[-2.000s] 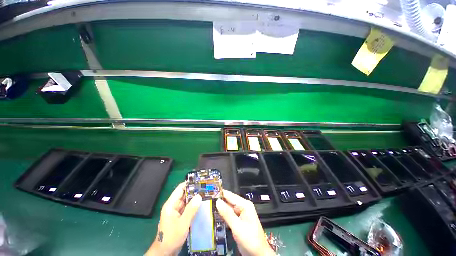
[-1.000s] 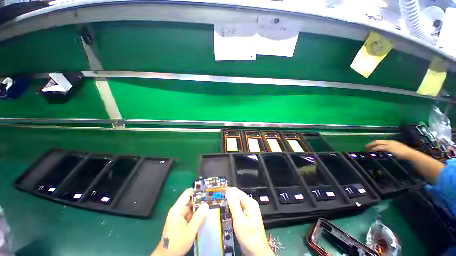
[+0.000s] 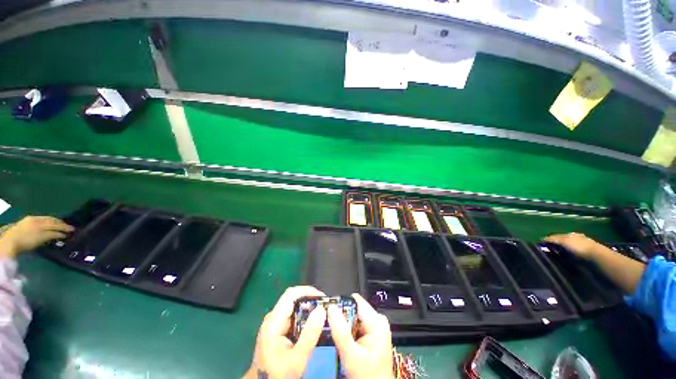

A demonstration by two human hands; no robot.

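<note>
The opened phone unit (image 3: pixel 325 309) is held at the bottom centre, its mainboard end up and a blue-looking pale area below. My left hand (image 3: pixel 285 340) grips its left side and my right hand (image 3: pixel 367 342) its right side. Both thumbs press on the board and hide part of it. The phone's lower end is cut off by the picture's bottom edge.
A black tray with screens (image 3: pixel 333 259) lies ahead, another (image 3: pixel 230 266) at left. Orange-edged phones (image 3: pixel 421 219) sit behind. A frame (image 3: pixel 493 359), plastic bag (image 3: pixel 572 366) and thin strips (image 3: pixel 406 366) lie right. Other people's hands reach in at left (image 3: pixel 33 231) and right (image 3: pixel 585 246).
The view has turned left. My thumbs have moved up onto the board and the phone is lower in view. A person's hand has come in at left, over a screen unit at the tray's left end.
</note>
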